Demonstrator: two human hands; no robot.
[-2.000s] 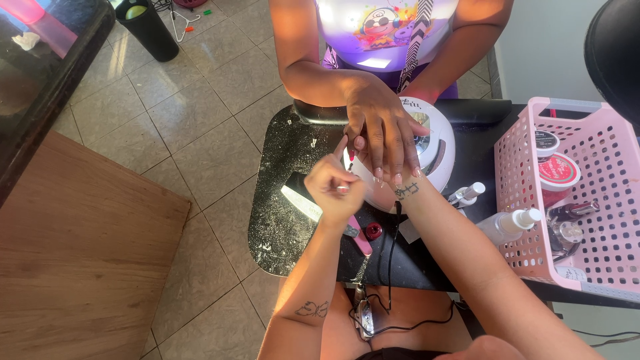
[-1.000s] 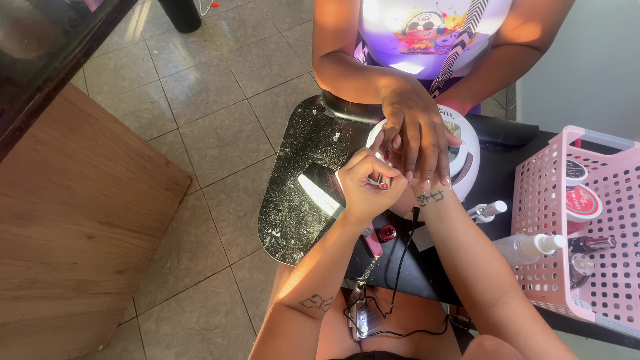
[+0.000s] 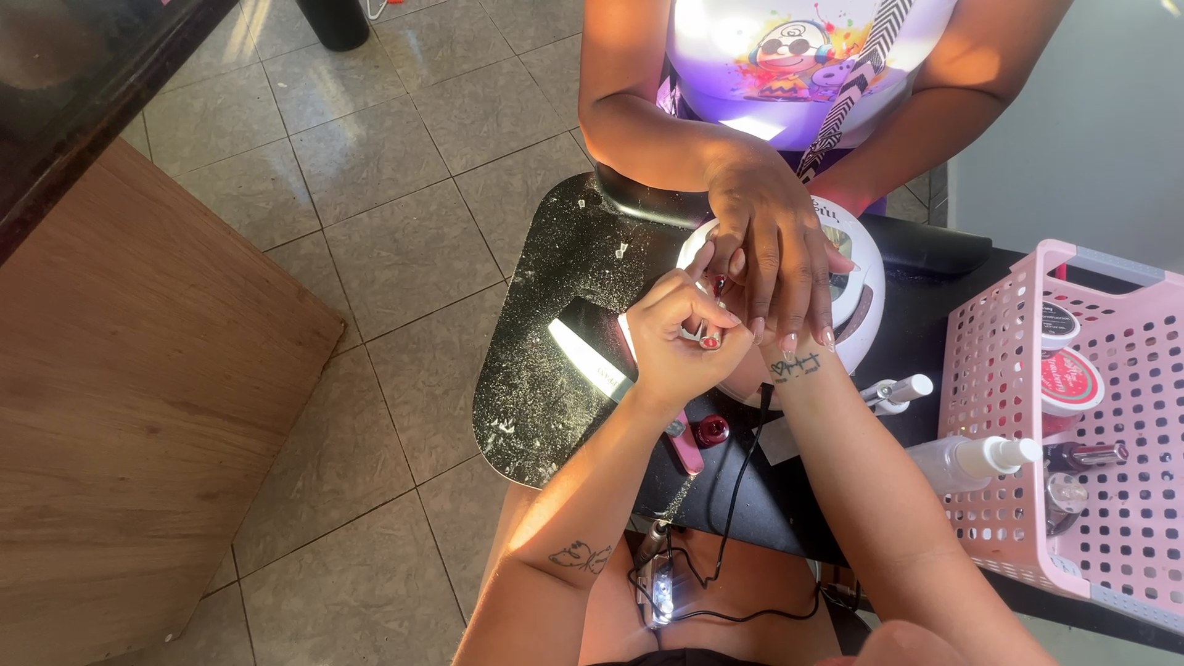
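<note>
My left hand [image 3: 689, 338], thumb and fingers pinched on a small slim tool with red and shiny parts, is at the fingertips of the other person's hand [image 3: 772, 240]. What kind of tool it is stays unclear. Palm down, that hand rests over my right hand [image 3: 740, 301], which is mostly hidden and grips one of its fingers. A white nail lamp [image 3: 865, 250] sits under the hands. Below my left hand lie a dark red nail polish bottle [image 3: 712, 430] and a pink nail file [image 3: 686, 451]; a white file [image 3: 589, 361] lies beside it.
A pink perforated basket [image 3: 1054, 555] with jars and bottles stands at the right. A clear spray bottle [image 3: 971, 462] and a white-capped bottle [image 3: 902, 392] are near my right forearm. Black cable [image 3: 737, 490] hangs over the edge of the dusty black table [image 3: 541, 370]. A wooden cabinet [image 3: 148, 398] is left.
My left hand has moved slightly right, closer to the other person's fingertips. My right hand stays beneath that person's hand. The view has shifted a little.
</note>
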